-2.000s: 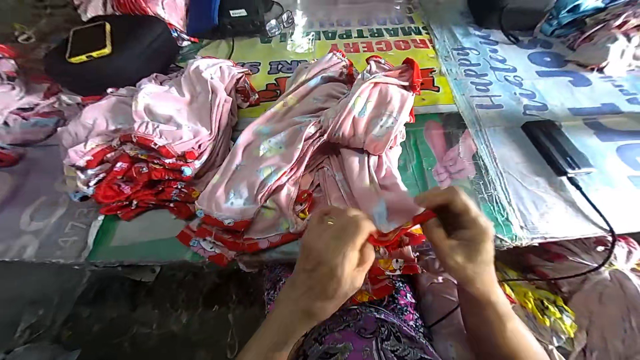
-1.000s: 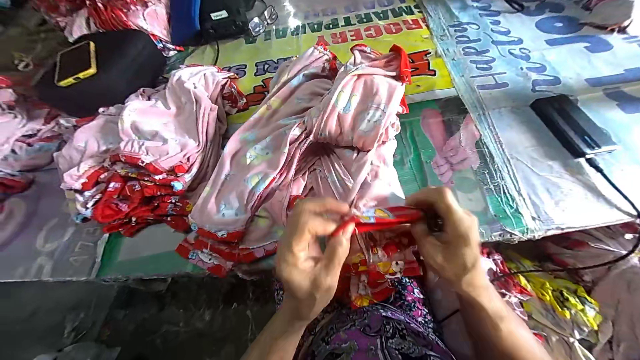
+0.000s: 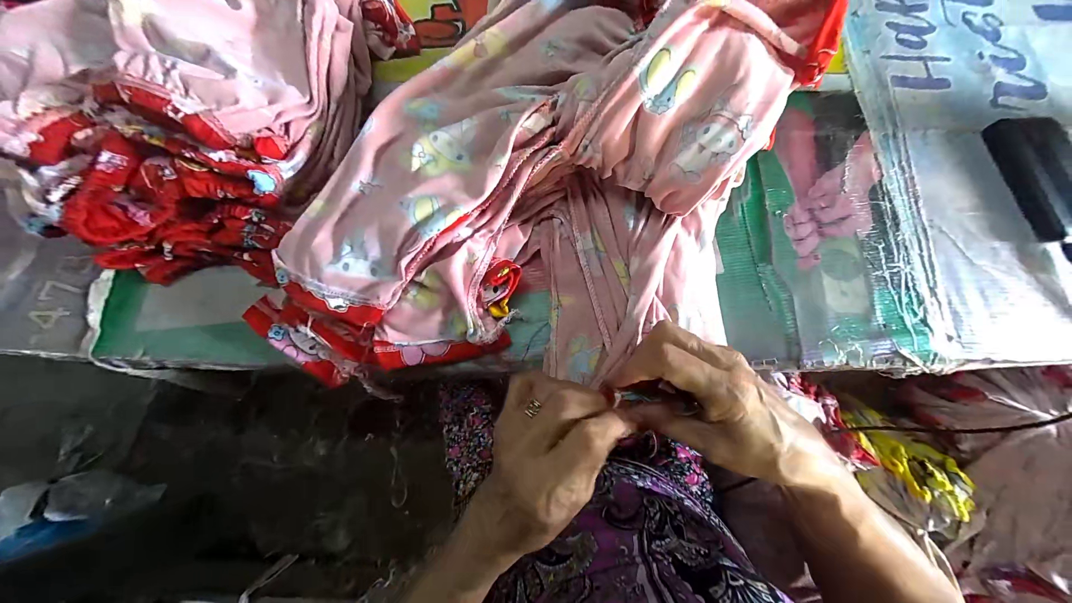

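Pink printed garments with red trim (image 3: 469, 159) lie heaped at the table's front, and part of one hangs down to my hands. My left hand (image 3: 557, 444) and my right hand (image 3: 720, 410) meet at the table's front edge, thumbs and fingers pinched on a small piece of the garment's trimmed edge. Most of that piece is hidden by my fingers. A ring is on a finger of my left hand. Left of the heap lies a second pile of pink garments with bunched red trim (image 3: 167, 184).
The table is covered with printed banner sheets (image 3: 837, 310). A black device (image 3: 1034, 176) lies at the right, and a dark cable (image 3: 946, 429) runs below the edge. More pink fabric (image 3: 1005, 494) and a yellow cloth (image 3: 913, 469) are at the lower right.
The red trim stretched between my hands a second ago is now mostly hidden in my fingers. My hands have come together, and the view has shifted closer to the table.
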